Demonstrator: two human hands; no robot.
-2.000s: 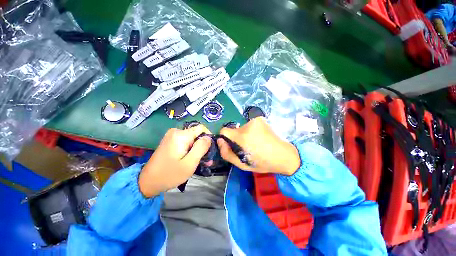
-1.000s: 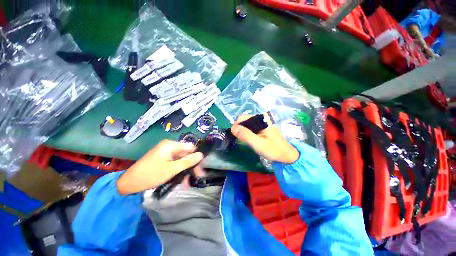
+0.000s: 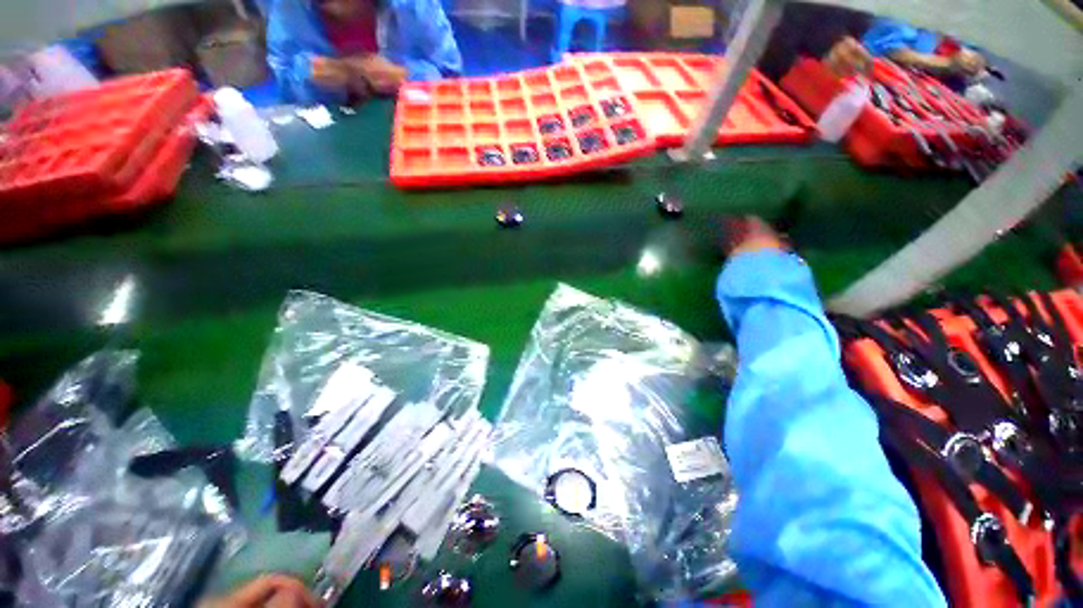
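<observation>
My right hand (image 3: 758, 235) is stretched far forward over the green line; it is small and blurred, with a dark shape beside its fingers, and I cannot tell if it holds this. My left hand (image 3: 271, 591) is cut off by the bottom edge, its fingers mostly hidden. Several round watch heads, one with an orange tab (image 3: 537, 559), lie near the bench edge. A dark ring or watch head (image 3: 571, 492) lies on the middle clear bag. Pale grey strips (image 3: 398, 457) are fanned on an open plastic bag (image 3: 445, 356).
A red compartment tray (image 3: 445, 137) holding watch heads lies across the line, with two loose heads (image 3: 510, 217) (image 3: 670, 206) before it. Red trays (image 3: 107, 131) are stacked left; watches with black straps (image 3: 962, 445) drape over red trays at right. A grey post stands right. People's hands show opposite.
The view has tilted up towards the line. My hands have parted: the right has reached far forward, the left is now at the bottom edge. The dark strap is no longer seen between them.
</observation>
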